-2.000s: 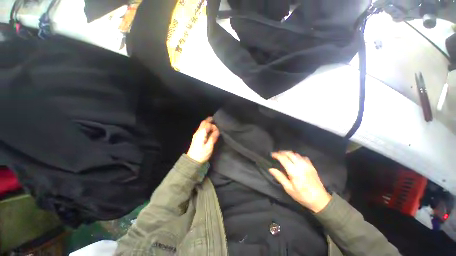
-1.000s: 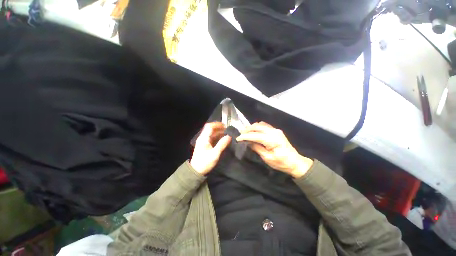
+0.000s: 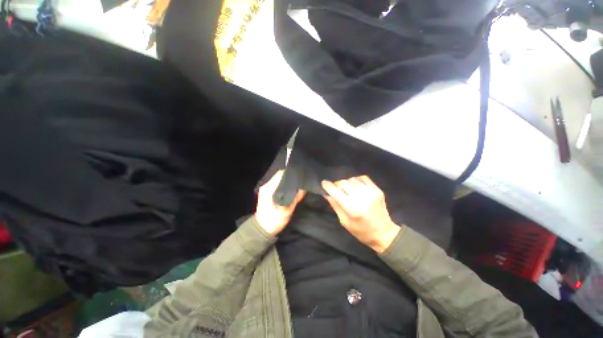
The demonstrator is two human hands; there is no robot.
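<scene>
The dark grey garment lies over my lap, with a folded edge raised and a small pale patch showing at its left. My left hand grips this edge between thumb and fingers. My right hand pinches the cloth just to the right, fingertips on the fold. The black garment piece lies on the white table at the machine. A narrow black band hangs from the needle area over the table edge.
Thread snips and a white rod lie on the table at right. Yellow printed tape shows at the back. A large black garment pile fills the left. A red crate stands under the table at right.
The raised fold has turned, so less of its pale side shows. My right hand has moved slightly down and right; my left hand stays at the edge.
</scene>
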